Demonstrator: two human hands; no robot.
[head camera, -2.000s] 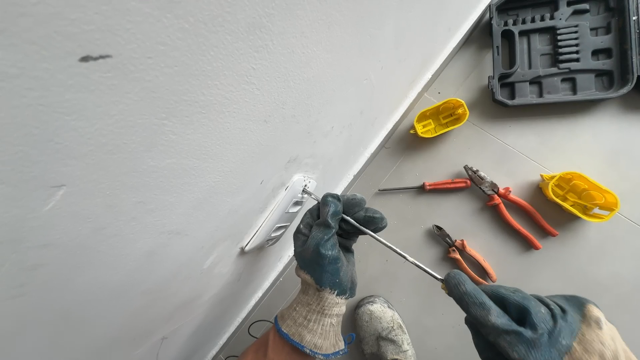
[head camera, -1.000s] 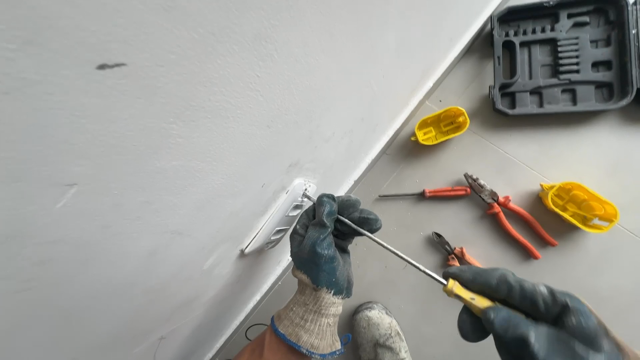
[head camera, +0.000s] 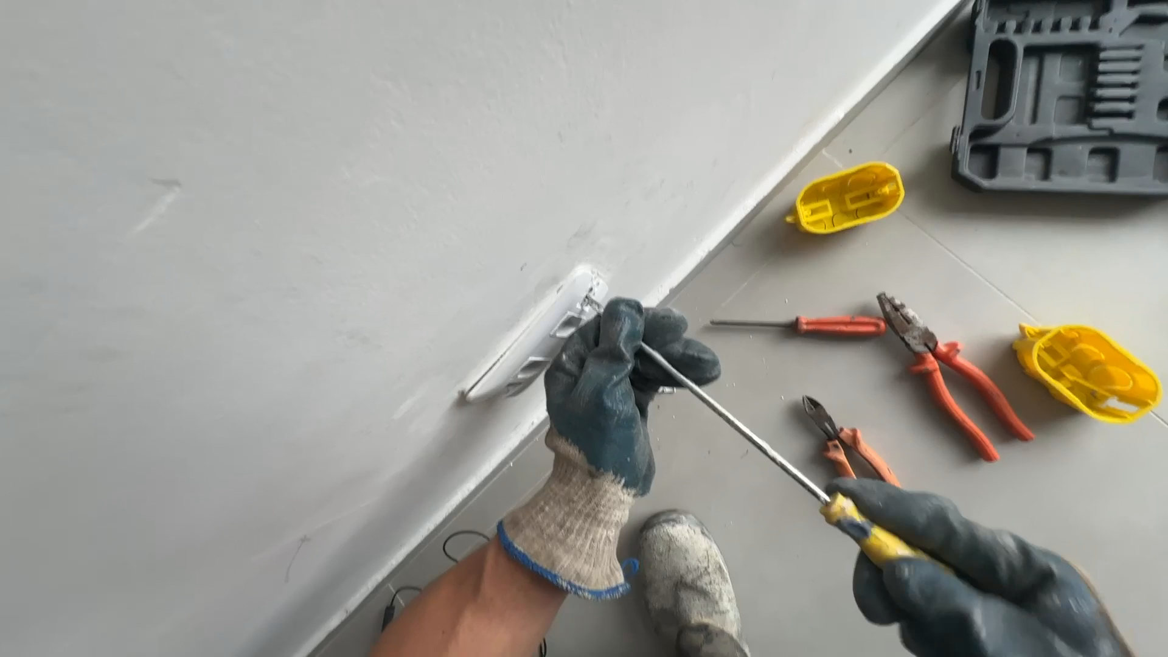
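Observation:
My right hand [head camera: 976, 570], in a dark coated work glove, grips the yellow handle of a long screwdriver [head camera: 744, 429] at the lower right. The fingers of my left hand [head camera: 611, 388], gloved the same way with a knitted cuff, close around the front end of its shaft. The screwdriver's tip is hidden behind those fingers. Just beyond my left hand, a white plastic electrical outlet frame [head camera: 538, 338] with openings sits on the wall, low down near the floor. Its upper right end shows a small metal part beside the gloved fingers.
On the tiled floor lie a red-handled screwdriver [head camera: 835, 326], combination pliers [head camera: 949, 379], diagonal cutters [head camera: 844, 438] and two yellow plastic electrical boxes [head camera: 849, 198] [head camera: 1090, 372]. A black tool case [head camera: 1068, 178] lies at the upper right. A worn shoe [head camera: 689, 575] and thin black cable [head camera: 464, 538] are below.
My right hand has shifted on the screwdriver, and more of its yellow handle shows than two seconds ago. My left hand stays at the shaft beside the white frame.

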